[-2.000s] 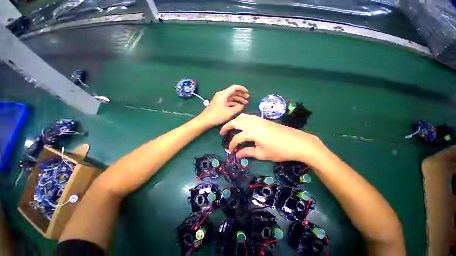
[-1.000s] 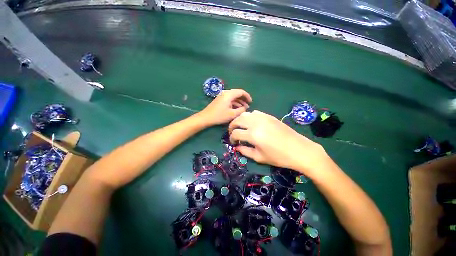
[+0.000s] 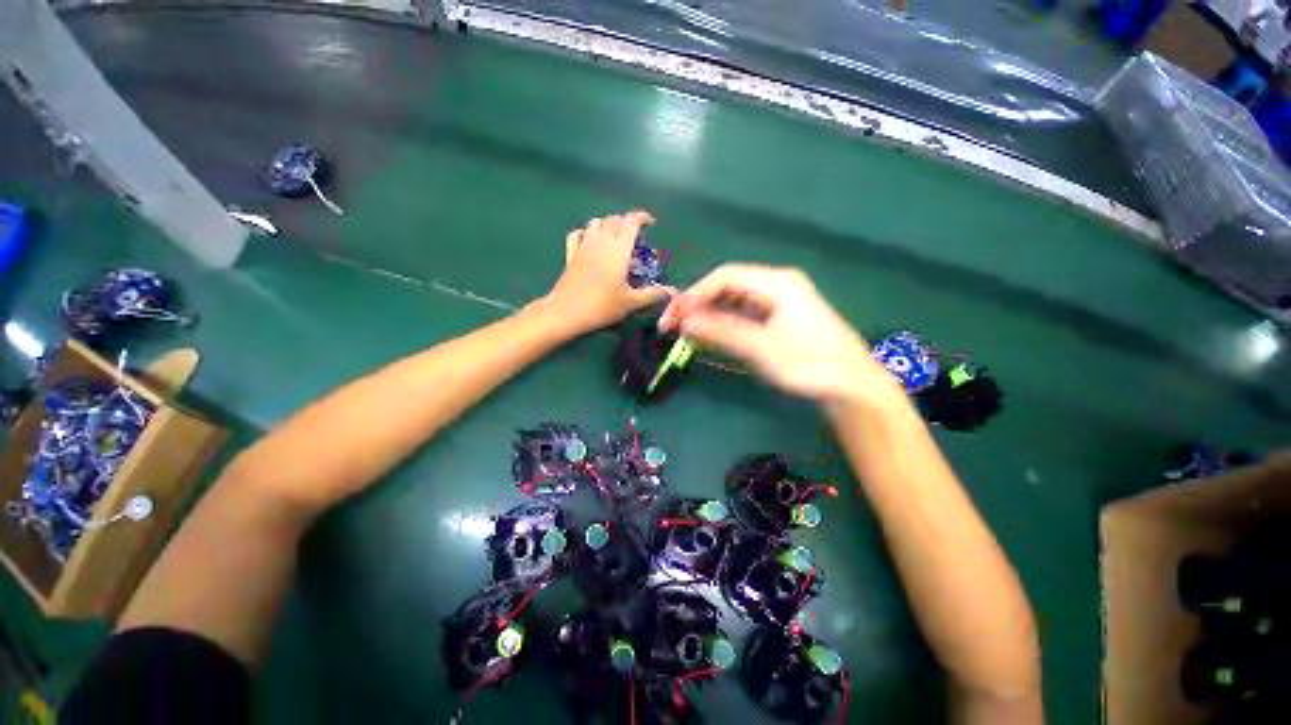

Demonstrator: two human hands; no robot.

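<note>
My left hand [image 3: 606, 276] holds a round blue-silver board [image 3: 646, 264] by its edge, partly hidden by the fingers. My right hand [image 3: 765, 329] is beside it, thumb and fingertips pinched on a thin reddish lead [image 3: 675, 303] near the board. A black housing [image 3: 644, 360] with a yellow-green strip lies just below the fingertips. Another round board [image 3: 906, 361] lies against a black housing [image 3: 966, 398] to the right. Several black housings [image 3: 691, 540] with green-ended cylinders and red leads are clustered nearer to me.
A small open carton [image 3: 177, 463] of wired boards stands at left, with loose boards [image 3: 125, 300] behind it. A large carton [image 3: 1133, 567] with black housings is at right. A grey upright [image 3: 135, 149] and another board [image 3: 296, 170] are at upper left. A clear plastic-wrapped stack [image 3: 1203, 170] is at upper right.
The far round board is now in my left hand. My right hand has lifted off the clustered housings to the board, and a housing with a yellow-green strip shows below it. The view has shifted.
</note>
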